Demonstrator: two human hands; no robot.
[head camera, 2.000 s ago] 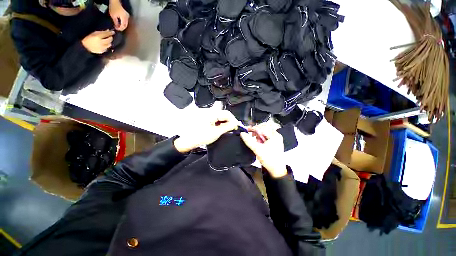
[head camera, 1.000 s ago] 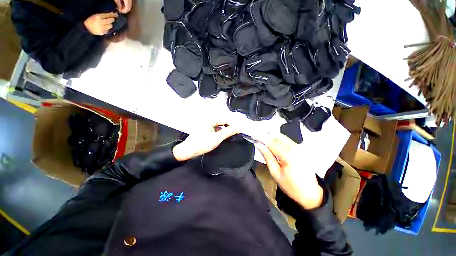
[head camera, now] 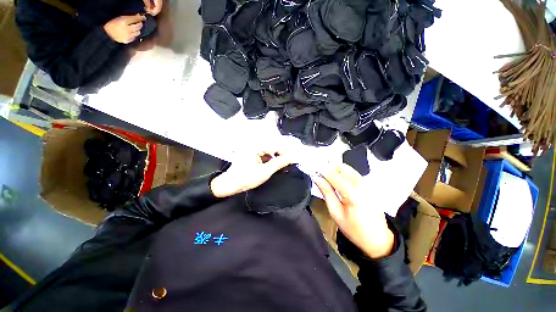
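Note:
A black fabric pouch [head camera: 278, 192] hangs at my chest, just beyond the table's near edge. My left hand [head camera: 253, 173] pinches its upper rim with thumb and fingers. My right hand [head camera: 344, 204] is at the pouch's upper right, palm partly turned up, fingers pointing toward the rim. A thin strip or tool between the hands is washed out by glare, so whether my right fingers grip anything cannot be told. The large pile of black pouches [head camera: 317, 67] lies on the white table beyond my hands.
Single black pieces [head camera: 356, 159] lie on white sheets [head camera: 402, 173] at right. A coworker's hand [head camera: 124, 28] holds a dark piece at upper left. Open cartons stand left [head camera: 67, 177] and right [head camera: 427, 234]. Blue crates [head camera: 509, 268] and a brown strip bundle [head camera: 529, 79] are at right.
Since two seconds ago, my right hand has moved right and down, its fingers extended. My left hand stays at the pouch rim. The view has shifted slightly. Little differs from one second ago.

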